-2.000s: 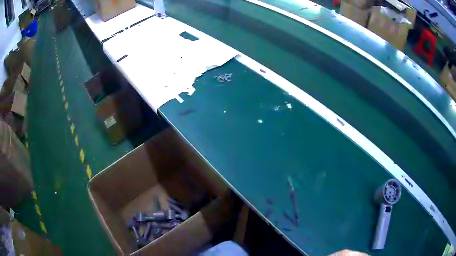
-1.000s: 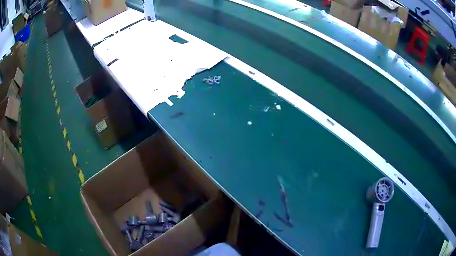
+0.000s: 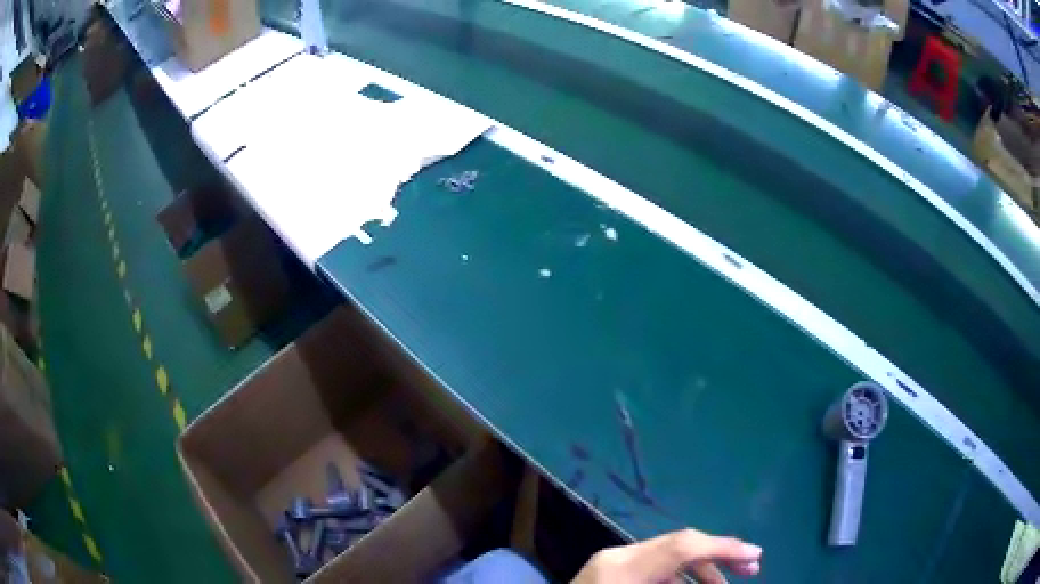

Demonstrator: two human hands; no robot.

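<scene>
A grey fan housing (image 3: 847, 479) lies on the green bench top (image 3: 513, 308) at the right, its round spoked head toward the back and its tube handle toward me. A small dark opening shows on the handle just below the head. My left hand (image 3: 673, 559) is at the bottom edge, left of the housing and apart from it. It is bare, partly cut off, with fingers pointing right and nothing seen in it. My right hand is out of the picture.
A deep carton (image 3: 234, 468) with several grey housings (image 3: 336, 513) stands below the bench at the left. Smaller cartons (image 3: 234, 285) stand farther back. White sheeting (image 3: 308, 137) covers the far bench. A pale metal strip (image 3: 730, 262) runs along the bench's far edge, beside a green surface.
My left hand has come into view at the bottom edge. The camera view has shifted, so the bench and carton appear farther left. The housing still lies on the bench.
</scene>
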